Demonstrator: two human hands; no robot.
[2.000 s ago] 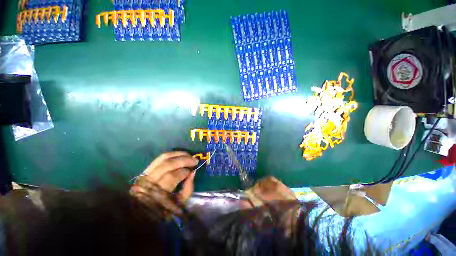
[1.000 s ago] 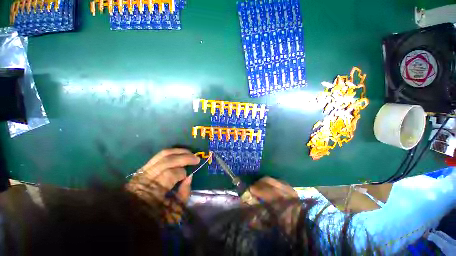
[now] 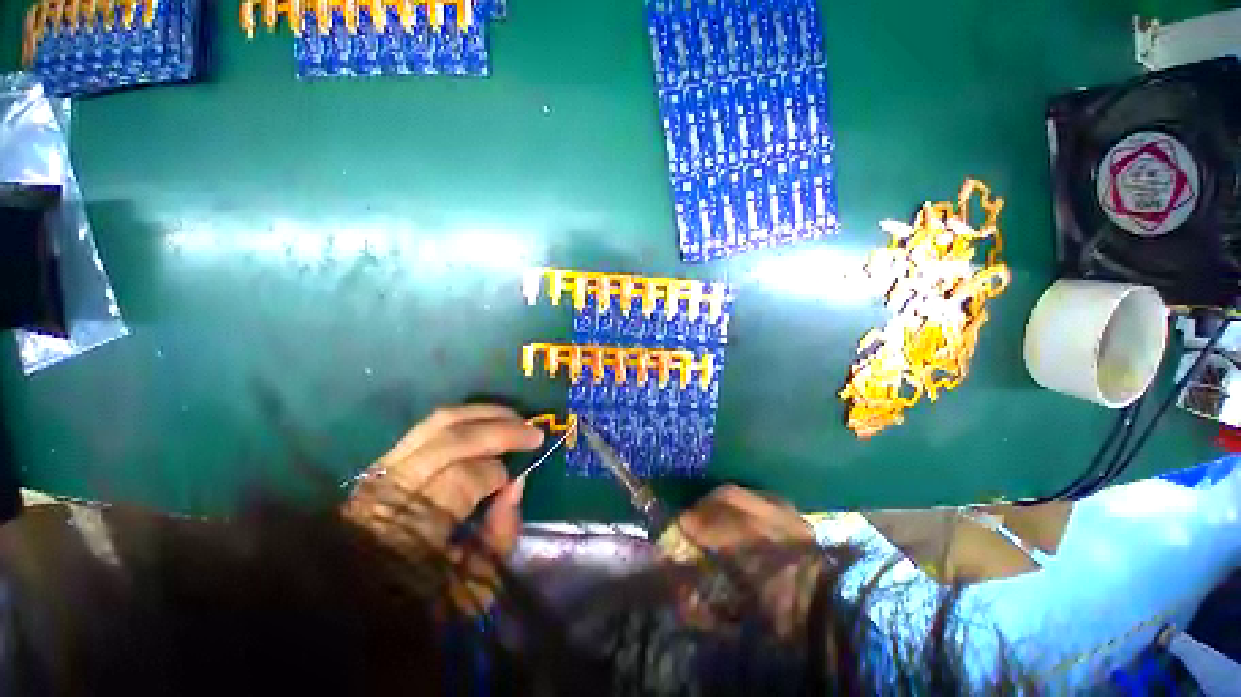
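A blue PCB panel [image 3: 647, 422] lies flat on the green mat, with two rows of orange flex circuits [image 3: 626, 365] across it. My left hand [image 3: 456, 463] is at the panel's left. Its fingers hold a single orange flex circuit [image 3: 550, 422] at the panel's left edge and a thin strand of solder wire [image 3: 547, 456]. My right hand [image 3: 742, 524] grips a soldering iron [image 3: 626, 479]. The iron's tip is at the left edge of the panel, by the flex circuit and the wire end. Dark hair hides the lower parts of both hands.
A bare PCB panel [image 3: 746, 130] lies at upper middle. A pile of orange flex circuits [image 3: 925, 320] is at right, beside a white cup [image 3: 1097, 343] and a fume extractor fan [image 3: 1150, 184]. Part-filled panels [image 3: 392, 52], a clear bag [image 3: 85, 293], black cables [image 3: 1119, 443] and a cardboard box [image 3: 953, 545] also show.
Since two seconds ago, the iron's tip has moved left and down from the second orange row to the held flex circuit, and the wire end meets it there. The view has shifted slightly.
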